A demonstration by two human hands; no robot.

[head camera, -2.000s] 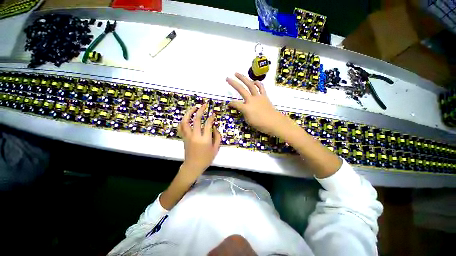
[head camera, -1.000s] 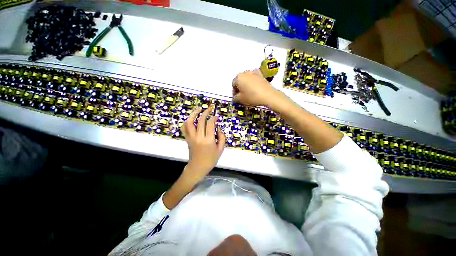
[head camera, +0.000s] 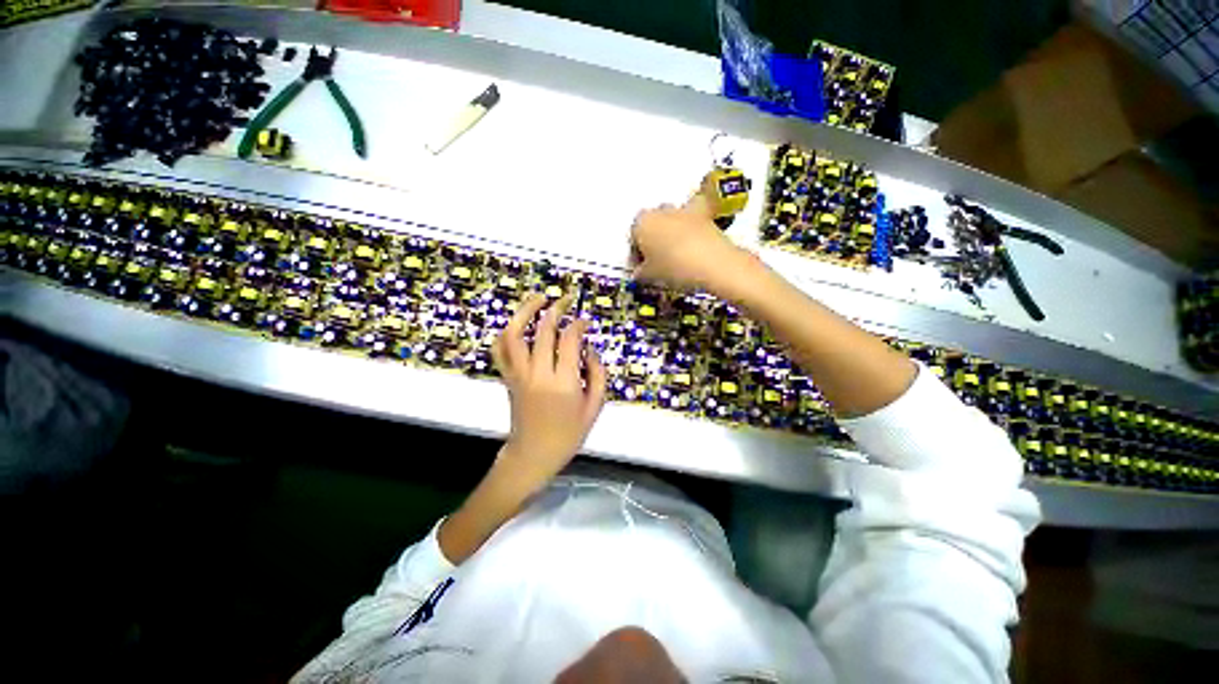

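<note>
A long double row of populated circuit boards runs across the bench, crowded with yellow, black and silver parts. My left hand lies over the middle of the row, its fingers apart and fingertips on the parts; it holds nothing visible. My right hand is curled at the row's back edge, right of my left hand. Its fingertips are hidden, so I cannot tell if it holds anything. A yellow tag or small bottle with a wire ring is just behind my right hand, partly covered by it.
Behind the row are a black component heap, green-handled cutters, a pale knife, a spare board panel, blue pieces, silver-grey leaded parts and more cutters. A blue tray and red bin stand behind.
My right hand was spread over the row two seconds ago; it has curled and shifted to the row's back edge, near the yellow tag. My left hand has stayed on the boards. The view has shifted slightly.
</note>
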